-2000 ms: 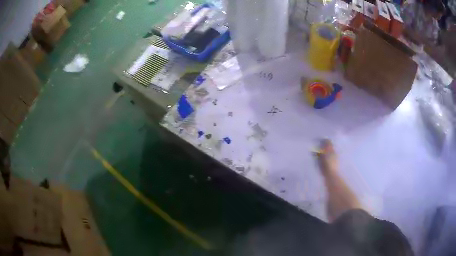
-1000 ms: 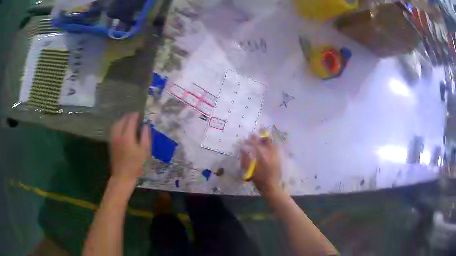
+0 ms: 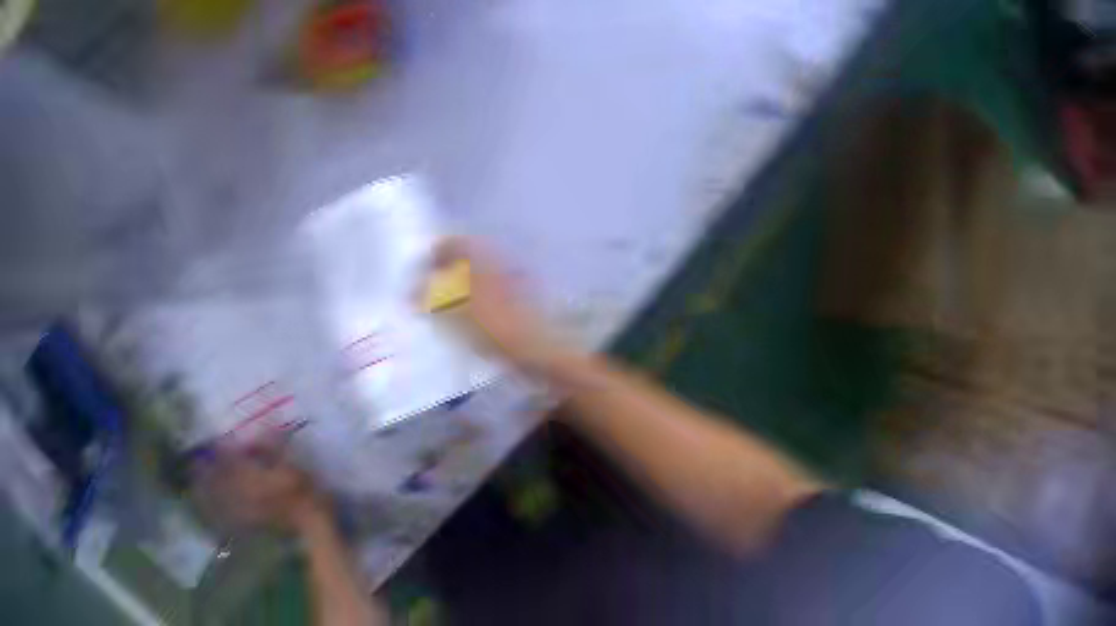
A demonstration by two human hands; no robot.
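Note:
A white sheet [image 3: 373,275] with red marks lies on the white table, its edges blurred. My right hand [image 3: 471,294] is at the sheet's right side, closed around a yellow marker pen [image 3: 449,286]. My left hand [image 3: 257,477] is at the lower left, beside more red-lined label paper [image 3: 260,410] near the table edge. It is too blurred to tell whether it holds anything.
The tape roll [image 3: 345,43] is at the top left, with a yellow thing [image 3: 206,10] beside it. The blue tray [image 3: 80,416] is at the far left. Brown cartons [image 3: 979,269] stand on the green floor at the right, past the table edge [image 3: 734,226].
The view has swung right, so cartons now show at the right and the tray lies at the far left. The pen is still in my right hand. My left hand is now beside the red-lined paper.

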